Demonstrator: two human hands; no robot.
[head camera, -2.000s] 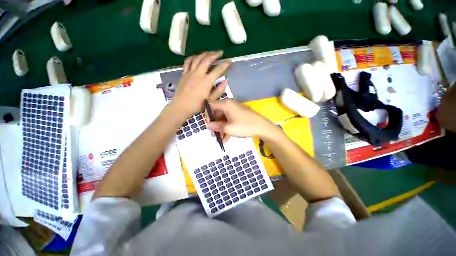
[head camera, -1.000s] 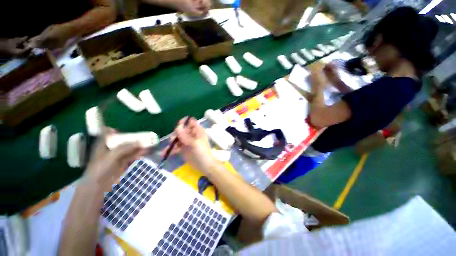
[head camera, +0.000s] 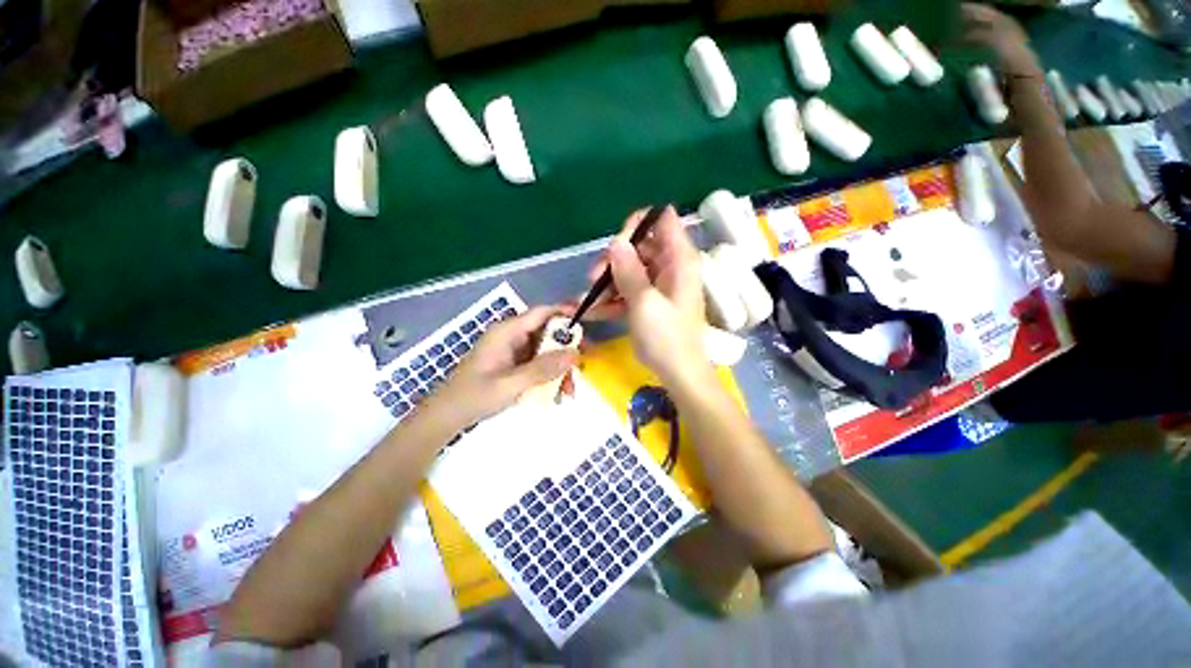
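My left hand holds a white plastic housing with its end turned up; the fingers hide most of it. A small dark mark shows on that end. My right hand holds the black tweezers like a pen, with the tip at the housing's end. The label sheet lies under my hands on a yellow sheet. It has dark labels at both ends and a bare white band between. Several housings are clustered beside my right hand.
Housings lie scattered on the green conveyor belt. Spare label sheets are at the left, a housing beside them. A black strap and thin black cable lie to the right. Another person's arm reaches over the belt; parts boxes stand beyond.
The view has swung back down to the ledge. My left hand has brought the housing from above the belt side to over the label sheet, and the tweezers' tip now meets its end.
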